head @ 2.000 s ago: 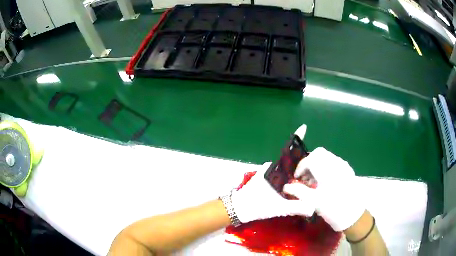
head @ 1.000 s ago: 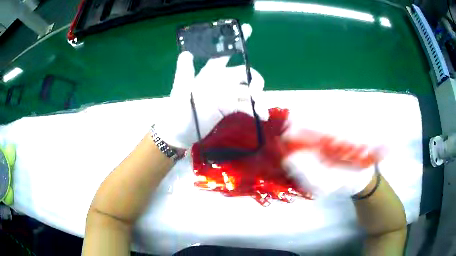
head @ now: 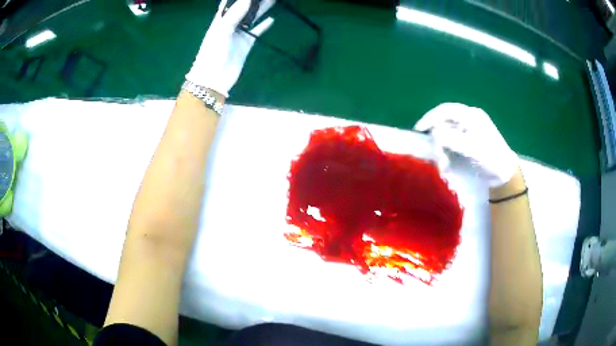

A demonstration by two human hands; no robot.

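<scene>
My left hand [head: 226, 54], in a white glove with a metal bracelet at the wrist, is at the top edge of the view. It holds a black phone frame [head: 313, 57] by its solid end, over the green belt; the frame's open window points right. My right hand [head: 473, 143], gloved white with a dark band, is at the far edge of the white cover, its fingers bent. A thin dark sliver shows at its fingertips; what it holds cannot be told. A pile of glossy red film pieces [head: 371, 203] lies between my arms.
The white cover [head: 257, 270] runs along the near side of the green conveyor belt [head: 365, 81]. Dark frames [head: 82, 69] lie on the belt at the left. A yellow-green fan [head: 15, 159] is at the left edge. Grey machine parts stand at the right edge.
My left hand has moved forward with the frame, away from the red pile to over the belt. My right hand has moved forward from beside the pile; the red film seen at it no longer shows there.
</scene>
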